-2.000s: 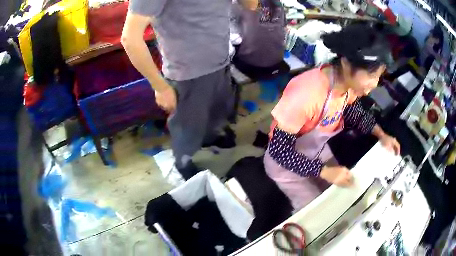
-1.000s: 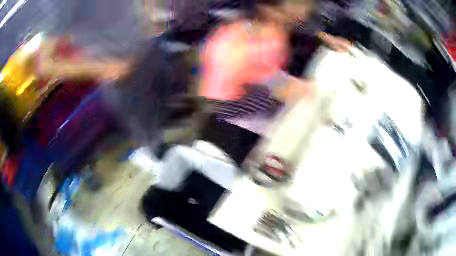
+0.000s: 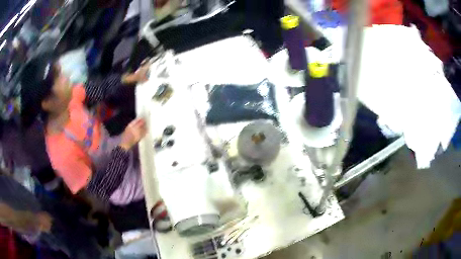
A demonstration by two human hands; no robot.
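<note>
Neither of my hands shows. Nearest in front of me is a pale worktable (image 3: pixel 283 222) with a white sewing machine (image 3: pixel 188 195), its round handwheel at the near end. Red-and-black scissor handles (image 3: pixel 160 216) lie at the table's left edge, partly hidden by the machine. A grey round disc (image 3: pixel 259 143) sits right of the machine head. Two dark purple thread cones with yellow tops stand on white round holders; the nearer cone (image 3: pixel 319 98) is upright. The picture is blurred.
A seated person in an orange top (image 3: pixel 71 157) has both hands at the table's left edge. Another person's arm (image 3: pixel 25 220) shows at lower left. A bulky white fabric heap (image 3: pixel 404 81) lies at the right, above grey floor (image 3: pixel 374 222). A pale upright pole (image 3: pixel 351 66) crosses the view.
My view has swung right and over the table. The seated person and scissors now appear further left. The thread cones and white fabric heap have come into view; the black-filled container has left it.
</note>
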